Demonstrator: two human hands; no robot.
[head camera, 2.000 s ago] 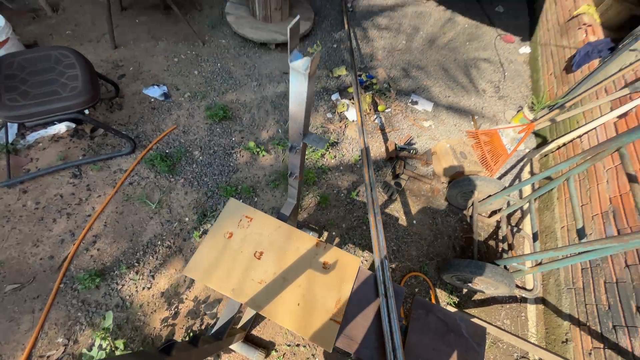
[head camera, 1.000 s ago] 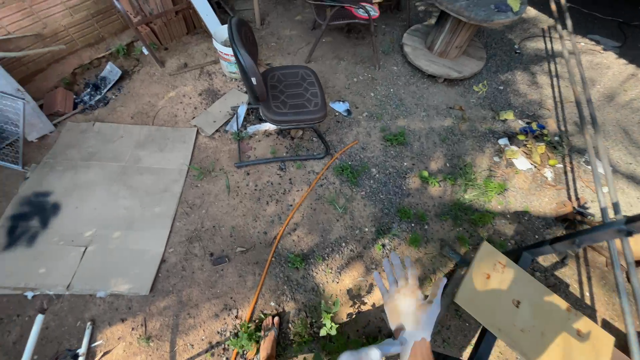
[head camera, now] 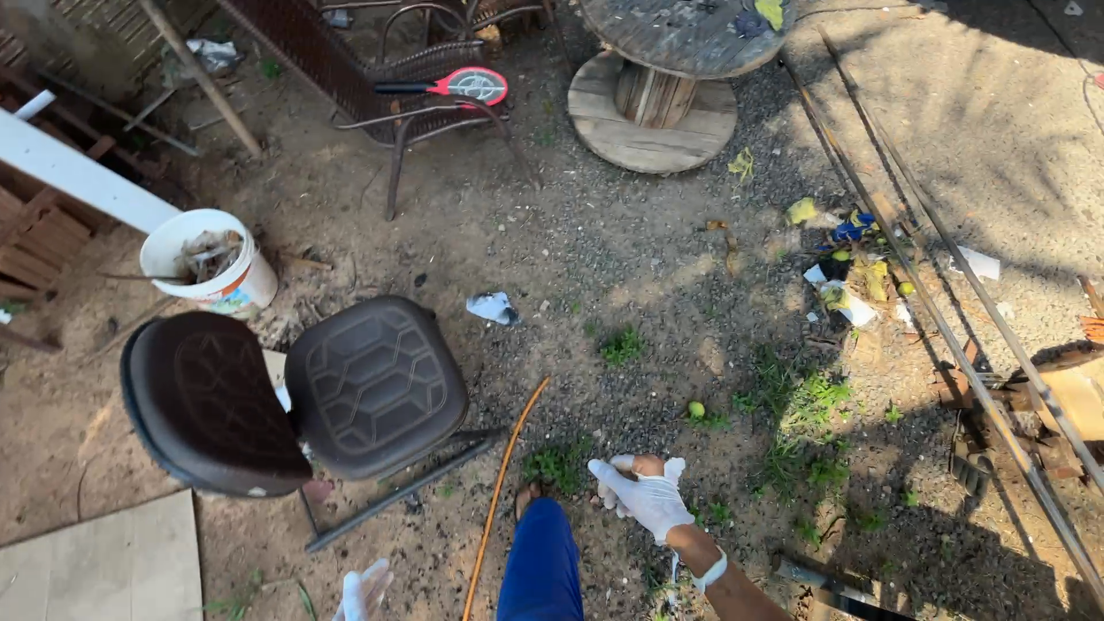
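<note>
My right hand, in a thin white glove with bare skin showing at one finger, is over the gravel right of my blue trouser leg. Its fingers are partly bent and nothing shows in them; a white band circles the wrist. Low at the frame's bottom, my left hand is partly cut off, gloved in white, fingers apart, with nothing seen in it. Between the hands lies an orange hose or cable. The brown padded chair stands up and left of my right hand.
Left are a white bucket of debris and a cardboard sheet. A woven chair holds a red racket, near a wooden cable spool. Long metal bars cross the right side, near scattered litter. A dark metal bar lies lower right.
The view has swung widely. One second ago a gloved hand was spread beside the tan board with the other close below it; now my hands are apart and that board is out of view.
</note>
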